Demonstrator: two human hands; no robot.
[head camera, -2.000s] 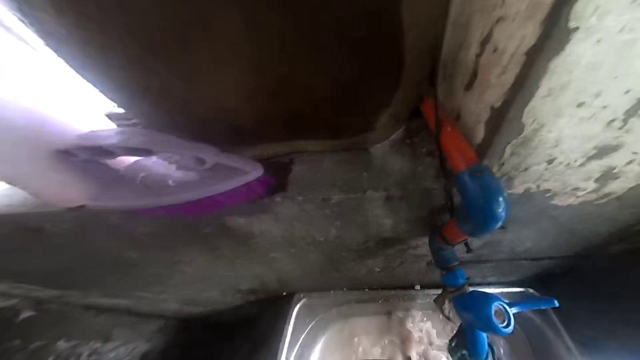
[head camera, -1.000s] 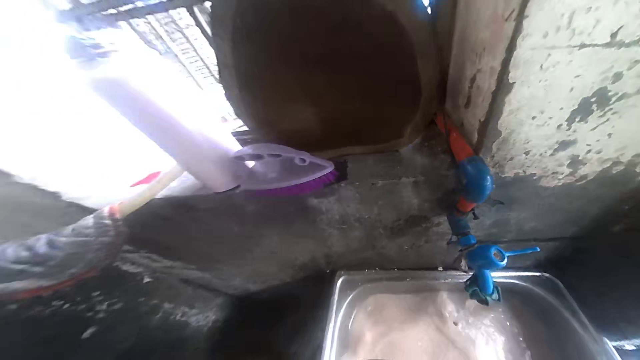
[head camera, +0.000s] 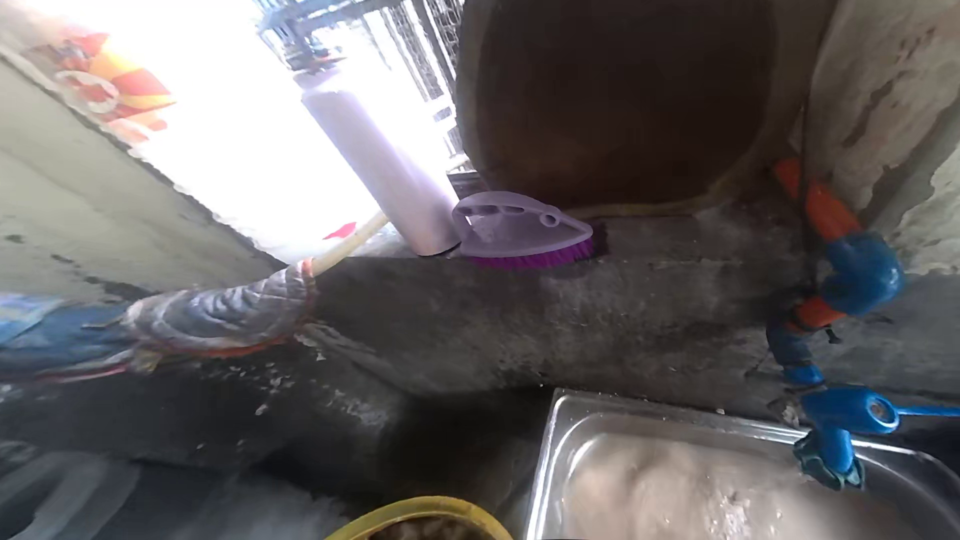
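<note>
Neither my left hand nor my right hand shows in the head view. A pale purple scrub brush (head camera: 517, 225) with purple bristles rests on a grey concrete ledge, beside a whitish cylindrical bottle (head camera: 382, 169) that leans to the left. At the lower right is a metal basin (head camera: 551, 450) holding cloudy, pinkish-brown contents. Above the basin's far rim sits a blue plastic tap (head camera: 847, 411), fed by an orange and blue pipe (head camera: 862, 270).
At the left, a quilted cloth (head camera: 225, 315) is wrapped around a pale stick or pipe (head camera: 349, 244). A yellow rim of a round container (head camera: 420, 506) shows at the bottom. Behind the ledge stands a large dark rounded panel (head camera: 622, 105), with a metal grille (head camera: 427, 52) beside it.
The view has shifted considerably, bringing the bottle, the wrapped cloth and the yellow container rim into sight. Nothing else has plainly changed.
</note>
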